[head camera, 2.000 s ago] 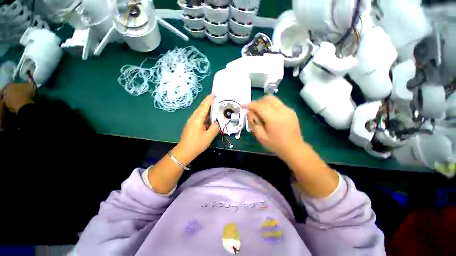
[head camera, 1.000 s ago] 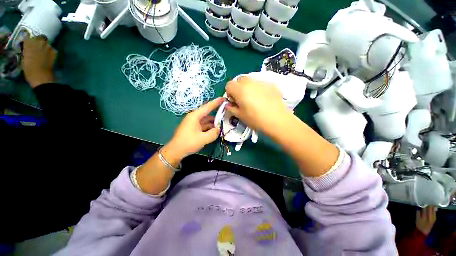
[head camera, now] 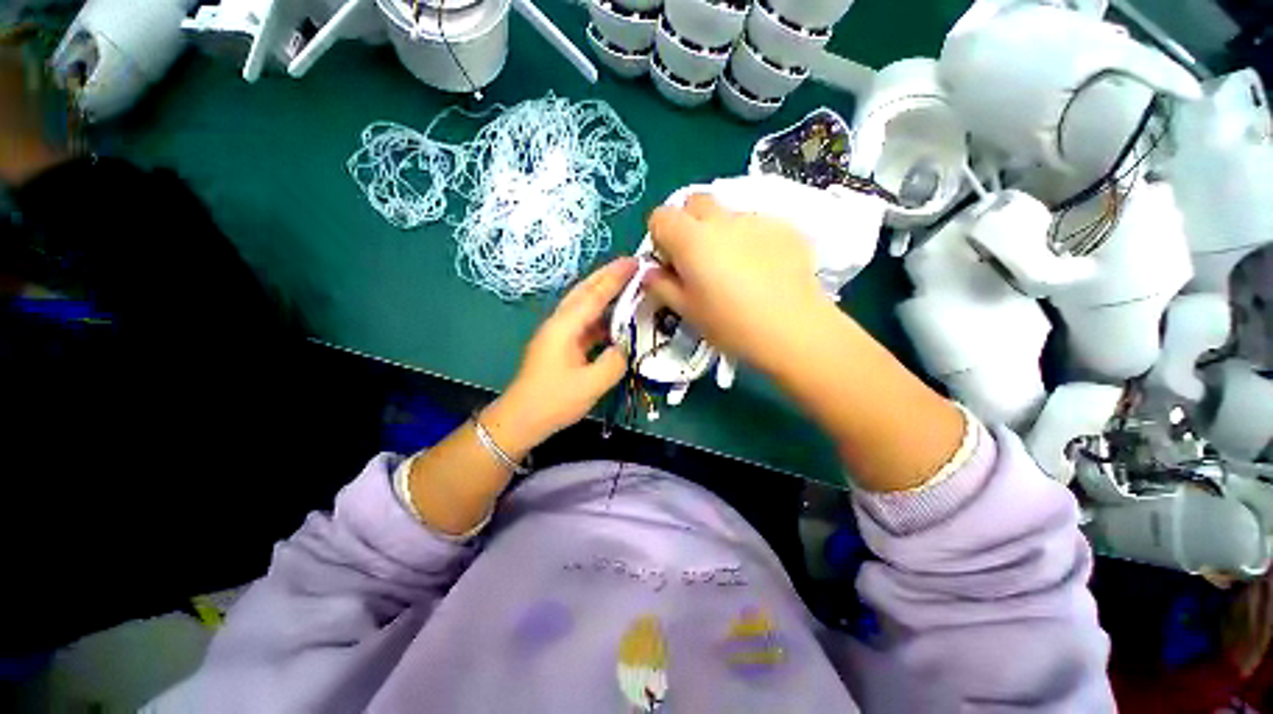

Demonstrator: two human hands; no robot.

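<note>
A white camera housing (head camera: 782, 216) lies at the bench's front edge, its round open end facing me. Thin dark and coloured wire leads (head camera: 638, 388) hang from that opening. My left hand (head camera: 570, 360) holds the left side of the rim with thumb and fingers. My right hand (head camera: 740, 279) is over the top of the housing, its fingertips pinched at the upper left rim beside my left fingertips. What the right fingertips pinch is hidden. A circuit board (head camera: 807, 147) lies behind the housing.
A tangled heap of thin white cord (head camera: 538, 195) lies left of the housing on the green bench (head camera: 279, 209). Stacked white cups (head camera: 691, 49) stand at the back. White camera bodies (head camera: 977, 328) pile up at right. A body with antennas (head camera: 454, 42) is at back left.
My right hand has moved from the housing's right side to over its top, at the upper left rim. My left hand stays on the left side. The neighbour's hand at left has shifted.
</note>
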